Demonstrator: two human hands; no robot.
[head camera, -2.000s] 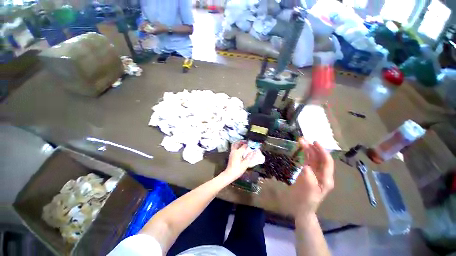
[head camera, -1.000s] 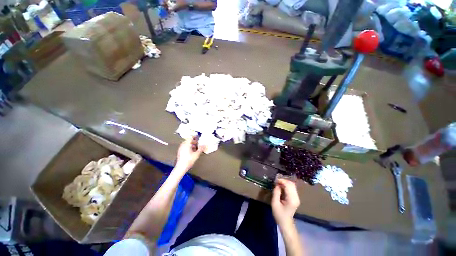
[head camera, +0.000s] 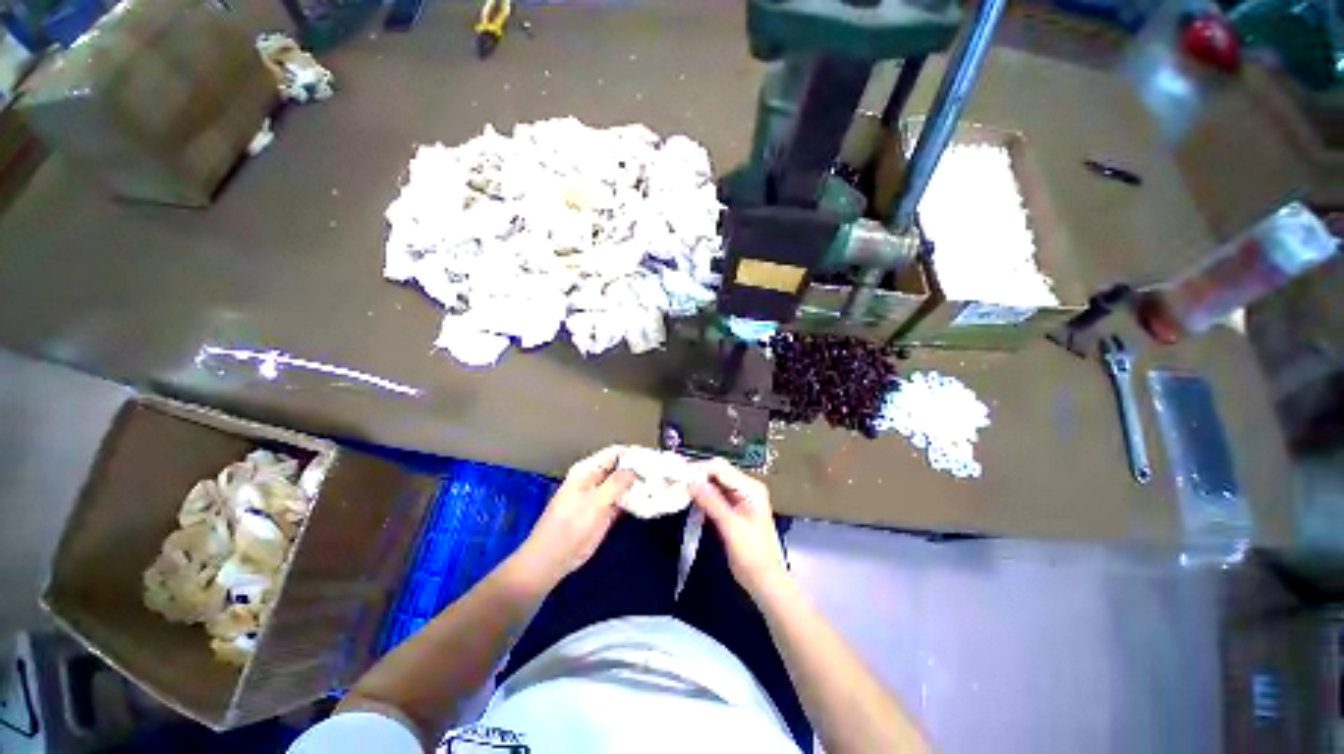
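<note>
My left hand and my right hand hold a cream plush piece between them, over my lap in front of the press base. Their fingertips are on its left and right edges. The green hand press stands just beyond, its small metal base holding no cloth. Dark safety eyes lie loose right of the base, with white washers beside them. A large heap of cream pieces lies left of the press.
An open carton with cream pieces is low at left, beside a blue crate. The parts box is behind the press. A wrench, bottle and flat dark item lie at right; yellow-handled pliers lie at the far side.
My left hand has moved right from the heap with a cream piece. My right hand has moved left from beside the press base and now holds the piece too. The view has tilted down.
</note>
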